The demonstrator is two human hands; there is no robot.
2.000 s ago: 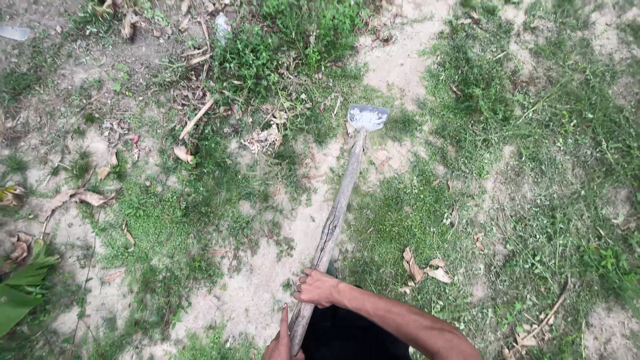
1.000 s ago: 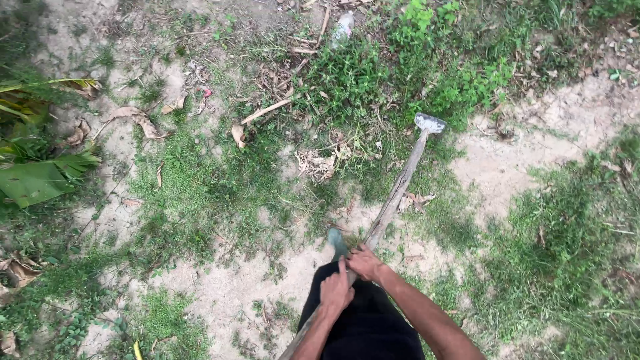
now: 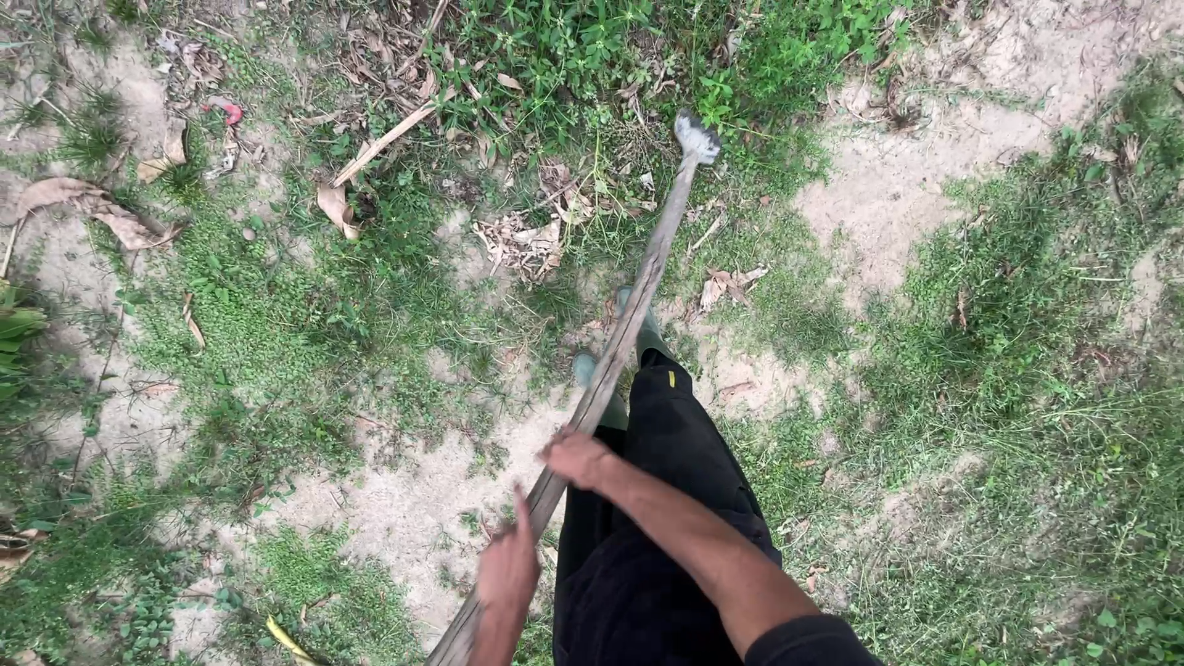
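A hoe with a long, weathered wooden handle (image 3: pixel 638 319) runs from the bottom edge up to its grey metal head (image 3: pixel 696 141), which is beside green weeds. My right hand (image 3: pixel 578 458) is closed around the middle of the handle, in front of my dark trousers. Lower down, my left hand (image 3: pixel 509 560) grips the handle with its index finger stretched along the wood. Whether the blade touches the soil cannot be told.
Green rubber boots (image 3: pixel 647 324) stand on the ground beneath the handle. Dry curled leaves (image 3: pixel 523 242) and a pale dry stick (image 3: pixel 388 143) lie among low weeds. Leafy plants (image 3: pixel 555 55) grow at the top, near bare sandy soil (image 3: pixel 888 203).
The view has shifted and turned. Both hands stay on the handle. Both boots show now, where one showed a second ago, and the blade appears at a different angle.
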